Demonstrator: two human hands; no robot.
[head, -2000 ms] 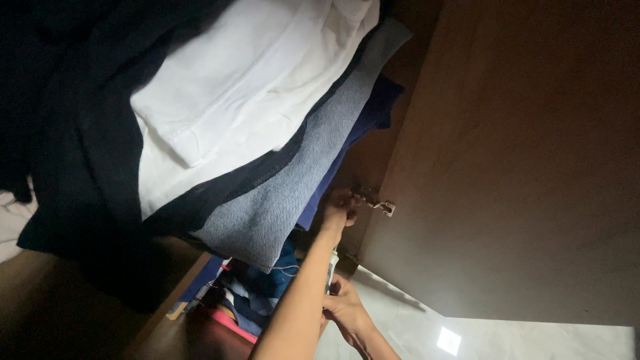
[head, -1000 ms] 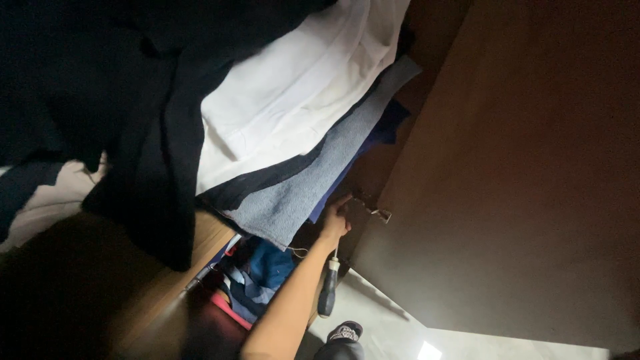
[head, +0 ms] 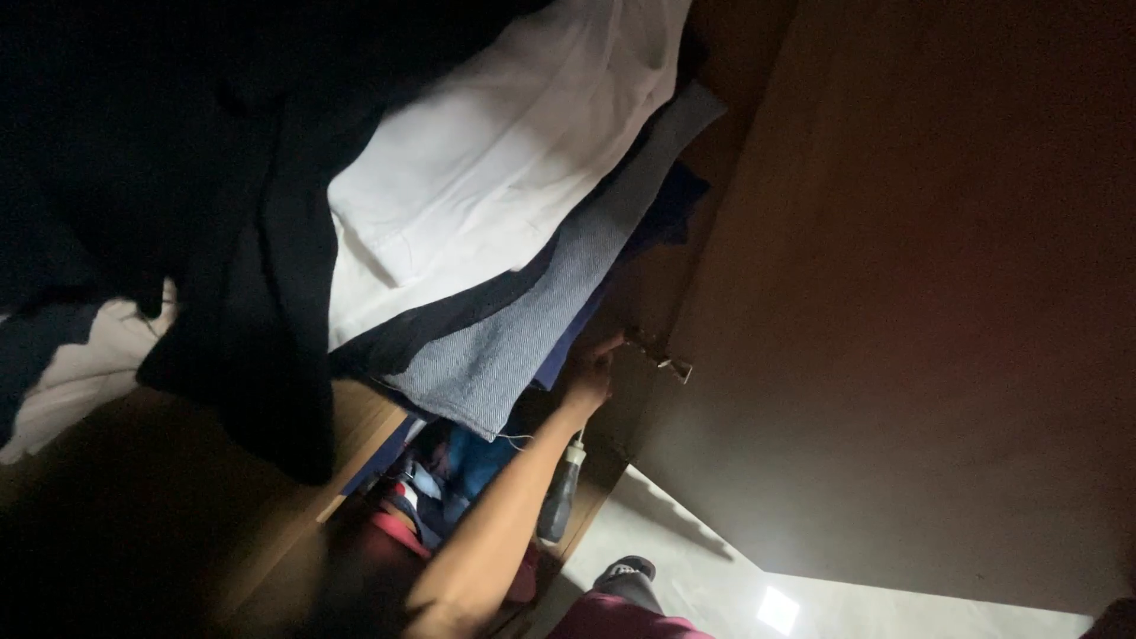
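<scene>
My left hand (head: 593, 382) reaches into the wardrobe, its index finger extended to the metal door hinge (head: 661, 359). A screwdriver (head: 559, 501) with a dark handle hangs handle down below that hand, the top of its thin shaft hidden at my curled fingers, which appear to hold it. The hinge joins the wardrobe's side panel to the brown wooden door (head: 887, 311). My right hand is out of view.
White (head: 497, 169), grey (head: 568, 293) and black garments (head: 177, 177) hang close over my left hand. Folded clothes (head: 426, 497) lie in a lower compartment behind a wooden shelf edge (head: 355, 444). A foot (head: 630, 568) stands on the pale floor (head: 710, 568).
My right hand, seen beside my left forearm two seconds ago, has left the view. The screwdriver now hangs plainly below my left hand, which stays at the hinge.
</scene>
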